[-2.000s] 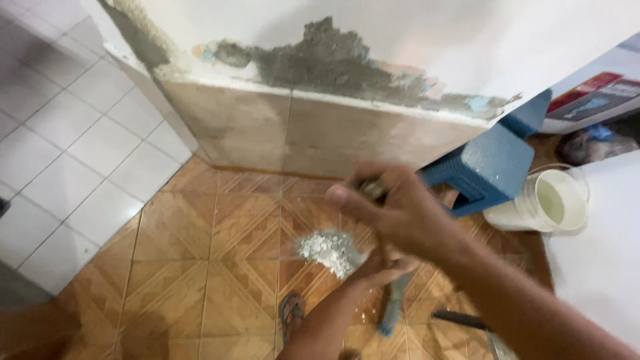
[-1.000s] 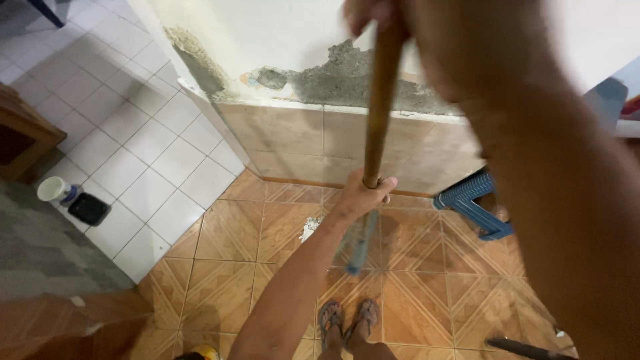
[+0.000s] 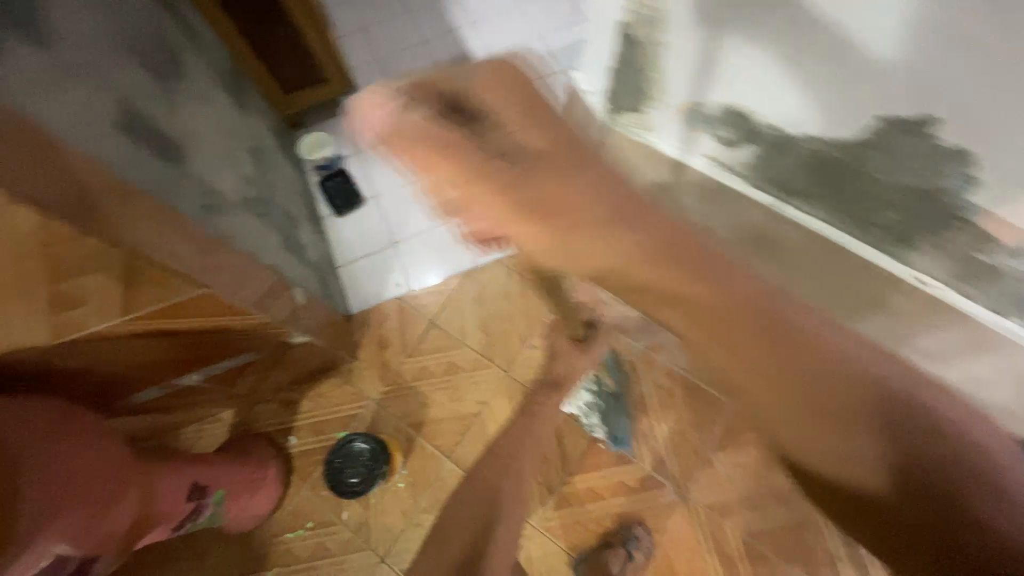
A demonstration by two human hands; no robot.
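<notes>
My right hand [image 3: 488,152], blurred and close to the camera, is closed around the upper part of a wooden pole [image 3: 560,300]. Lower down, my left hand [image 3: 572,352] grips the same pole. Beyond my left hand, a blue-grey broom or mop head [image 3: 616,404] at the pole's lower end rests on the tiled floor. A small pile of white debris [image 3: 588,408] lies against its left side. Blur hides the fingers' details.
A round black lid or container [image 3: 358,466] sits on brown floor tiles. A person in a red garment [image 3: 72,480] is at lower left. A patched wall [image 3: 864,176] stands right, a grey wall [image 3: 160,120] left. A white tub [image 3: 318,146] and black tray [image 3: 342,192] lie beyond.
The view has swung left, bringing the person in red and the black round object into sight. Both my hands still hold the pole. The broom or mop head is now beside the white debris.
</notes>
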